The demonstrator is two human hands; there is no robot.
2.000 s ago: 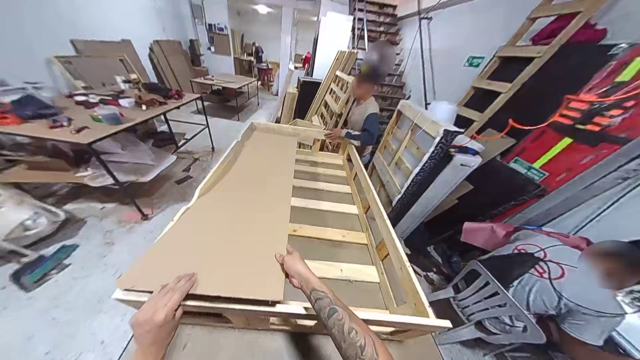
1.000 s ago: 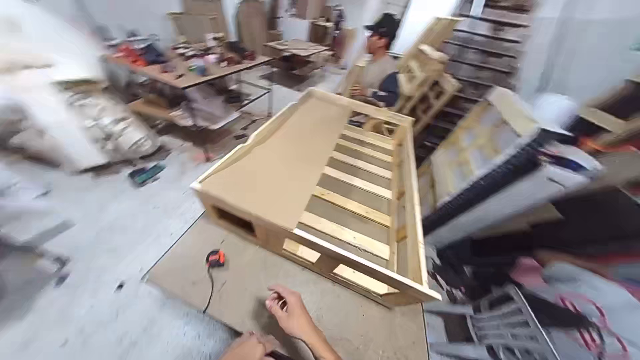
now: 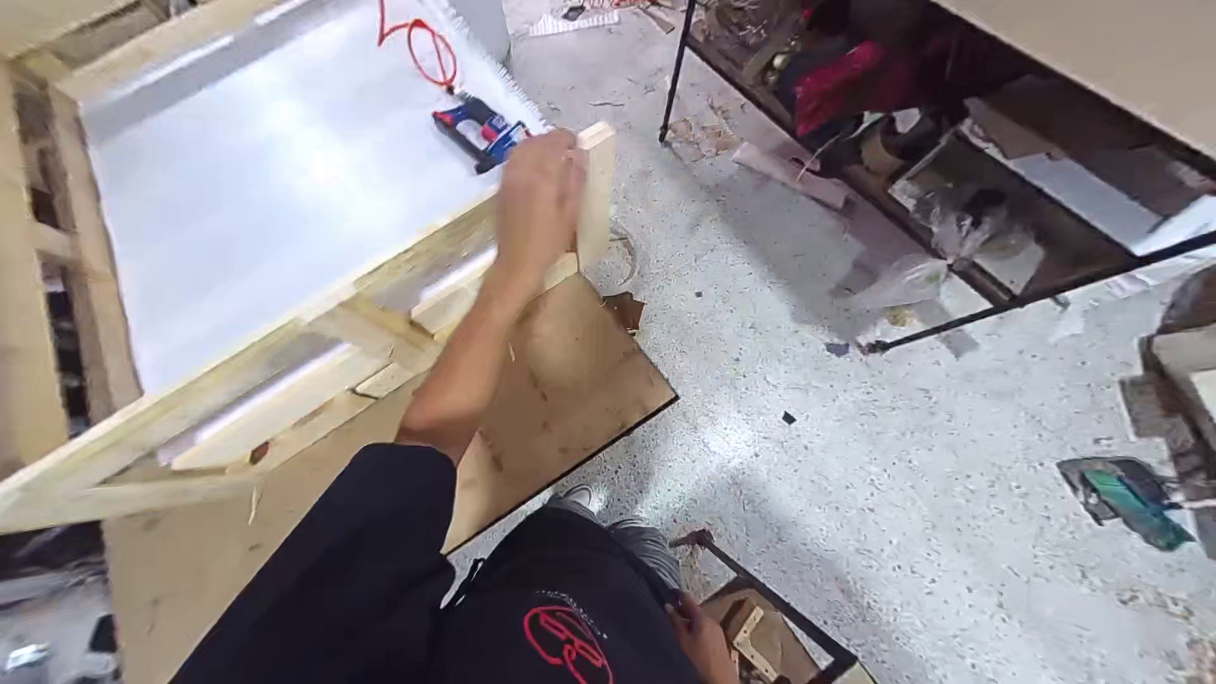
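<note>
My left hand (image 3: 543,195), reaching out from a black sleeve, grips the corner end of a pale wooden frame (image 3: 328,309), beside its upright end board (image 3: 596,190). Just beyond the fingers a blue and black pneumatic stapler or nailer (image 3: 484,130) with a coiled red hose (image 3: 432,52) lies on a white sheet-like surface (image 3: 247,180) in the frame. My right hand (image 3: 705,638) hangs low beside my body at the bottom edge. It is partly hidden, and whether it holds anything cannot be told.
Under the frame is a brown board-topped table (image 3: 560,370), its corner near my legs. At the upper right stands a metal-legged table (image 3: 1111,47) with cloth and scraps on its lower shelf. A low metal-framed stand (image 3: 779,608) is near my right hand. A green and black object (image 3: 1130,499) lies on the floor.
The view has swung strongly downward and round. Both hands were together near the table edge a second ago; now my left is on the wooden frame and my right is low beside my body.
</note>
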